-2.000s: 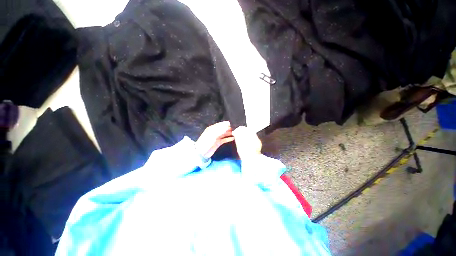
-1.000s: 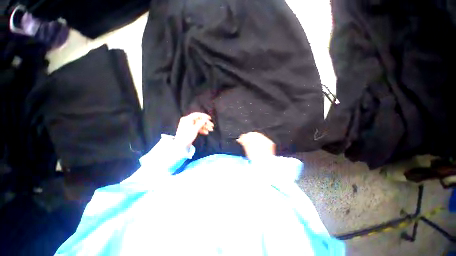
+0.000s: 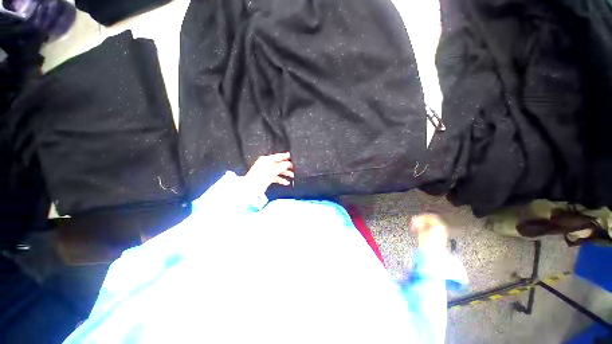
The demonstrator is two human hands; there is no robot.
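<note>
Black, lint-speckled trousers [image 3: 335, 87] lie spread in front of me, with folds running down their left half. My left hand [image 3: 270, 169] rests on their near edge, fingers on the cloth at a seam; whether it pinches the cloth is unclear. My right hand [image 3: 429, 228] is off the trousers, over the floor at the right, and is blurred; I cannot see anything in it. A pale loose thread [image 3: 421, 168] lies near the trousers' lower right corner. Small metal snips [image 3: 435, 119] lie at the right edge of the trousers.
Folded black garments [image 3: 107, 134] are stacked at the left, with a pale thread on them. A loose black heap [image 3: 523, 101] is at the right. A purple translucent object [image 3: 54, 17] is at the upper left. A dark stand with yellow-black tape [image 3: 530, 285] is on the speckled floor.
My right hand has left the trousers' near edge and moved right, out over the floor. My left hand stays at the near edge. The near edge of the trousers now lies flatter.
</note>
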